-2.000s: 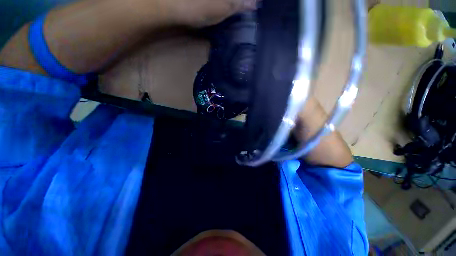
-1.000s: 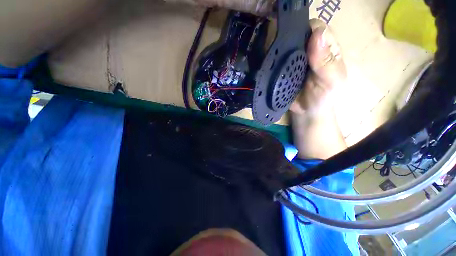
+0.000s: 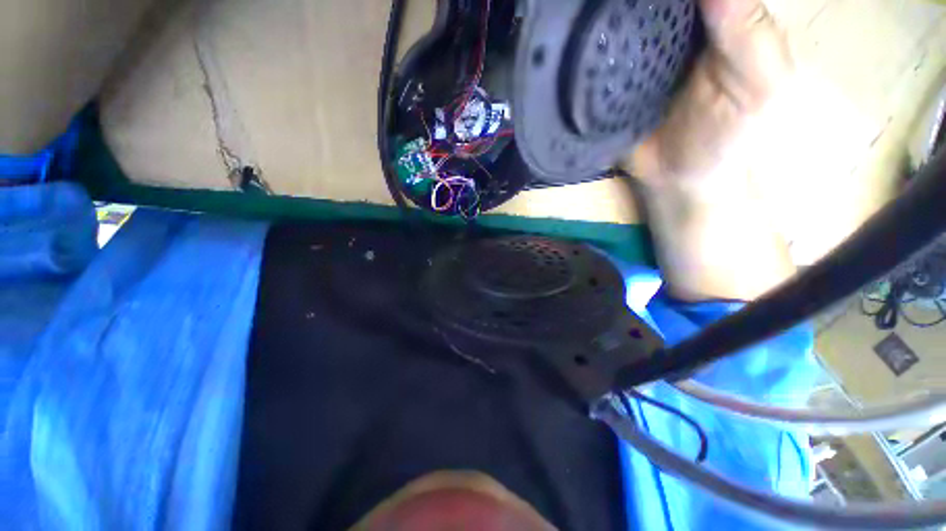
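An open black ear cup housing [image 3: 415, 78] lies at top centre, cut off by the top edge. Inside are a green circuit board [image 3: 417, 161] and thin red, white and dark wires [image 3: 453, 194]. My right hand [image 3: 716, 135] grips a dark grey speaker plate [image 3: 607, 88] with a round pattern of holes, tilted beside the housing. Some of its fingers are hidden behind the plate. A blurred left forearm shows at upper left, but my left hand is out of view. The headset's other plate [image 3: 529, 285] lies against my black-clothed front.
The black headband strap [image 3: 788, 301] and shiny tubes [image 3: 726, 477] cross the lower right. A tan cardboard sheet [image 3: 290, 114] lies under the work, beside a green edge [image 3: 332, 211]. Dark cables [image 3: 890, 306] show at far right.
The speaker plate and my right hand have moved up and right, with the plate larger in view. The fingers at the top edge and the yellow bottle have left view.
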